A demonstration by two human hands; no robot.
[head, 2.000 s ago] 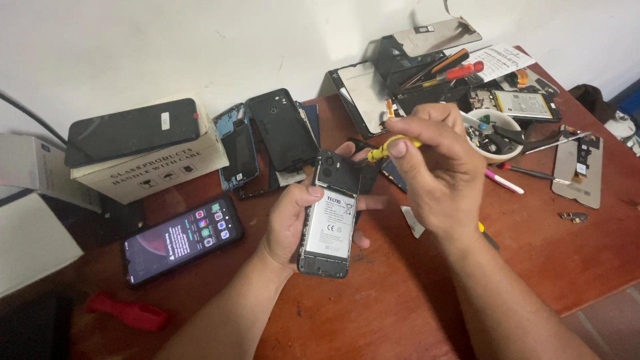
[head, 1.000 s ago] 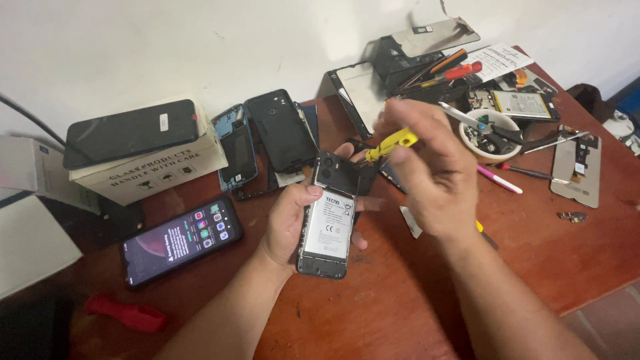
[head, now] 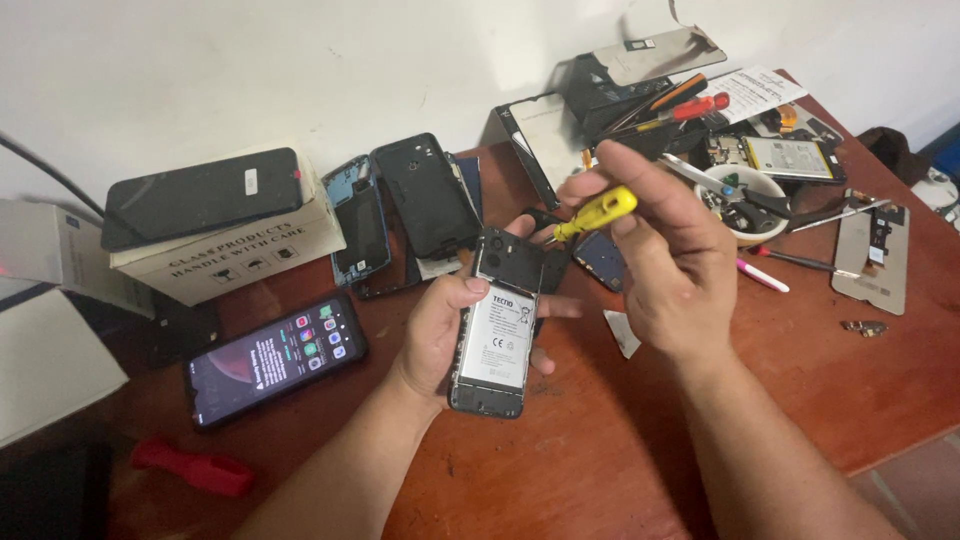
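My left hand (head: 442, 322) holds an opened Tecno smartphone (head: 499, 397) upright, its back facing me, thumb on its left edge and fingers behind it. The silver battery (head: 496, 337) lies exposed in the lower body, with a black cover piece and camera openings above. My right hand (head: 667, 262) grips a yellow-handled screwdriver (head: 600, 214) between thumb and fingers. Its shaft points down left at the phone's upper right corner; whether the tip touches a screw cannot be told. Behind the phone, a dark part (head: 555, 266) is partly hidden.
A lit smartphone (head: 277, 360) and a red handle (head: 193, 466) lie left. A carton (head: 225, 255) bears another phone. Phone back covers (head: 424, 195) lean behind my hands. Right are a white bowl (head: 742, 238) with scissors (head: 720, 187), a pink pen (head: 762, 275) and an opened phone (head: 791, 159).
The fingers of my right hand have shifted around the yellow handle, and the handle shows turned differently. My left hand and the phone in it have stayed in place.
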